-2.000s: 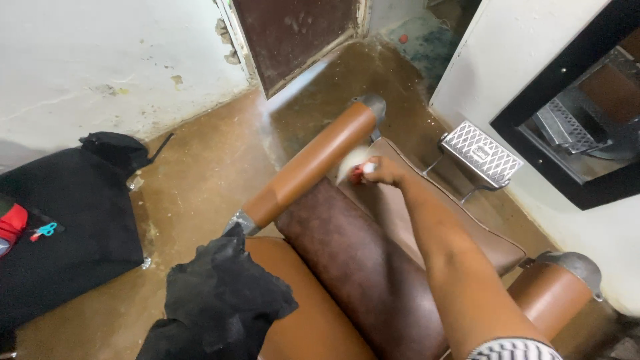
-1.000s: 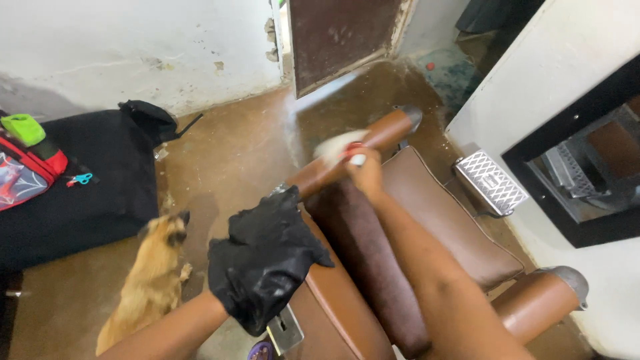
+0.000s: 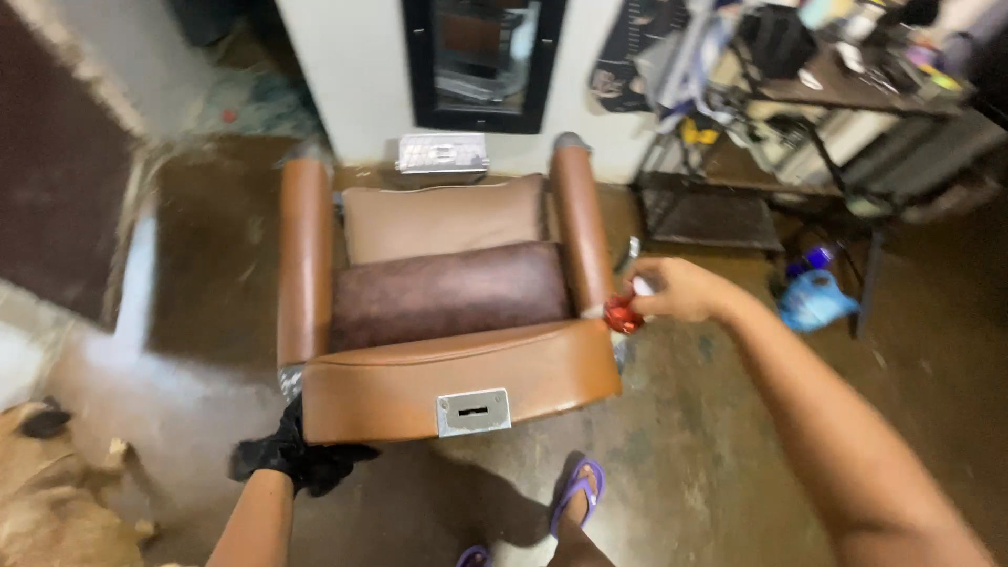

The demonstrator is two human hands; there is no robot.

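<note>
A barber chair with a brown leather backrest [image 3: 378, 398] stands before me, its back toward me. My left hand [image 3: 295, 457], with a black cloth bunched around it, is at the lower left corner of the backrest; its fingers are hidden. My right hand [image 3: 669, 291] grips a red-handled brush [image 3: 624, 313] with a white part, beside the right end of the backrest. Dark seat leather [image 3: 453, 295] lies between the two padded armrests [image 3: 305, 260]. A metal footrest [image 3: 442, 152] is at the far side.
A dog [image 3: 55, 488] is at the lower left. A cluttered metal shelf rack [image 3: 819, 94] stands at the right, with a blue plastic bag [image 3: 815, 301] near its foot. A black-framed mirror [image 3: 484, 63] is against the white wall. My feet wear purple flip-flops [image 3: 579, 492].
The view has swung to the chair's back. My right hand has gone from the left armrest to the right end of the backrest; my left hand is now by its lower left corner.
</note>
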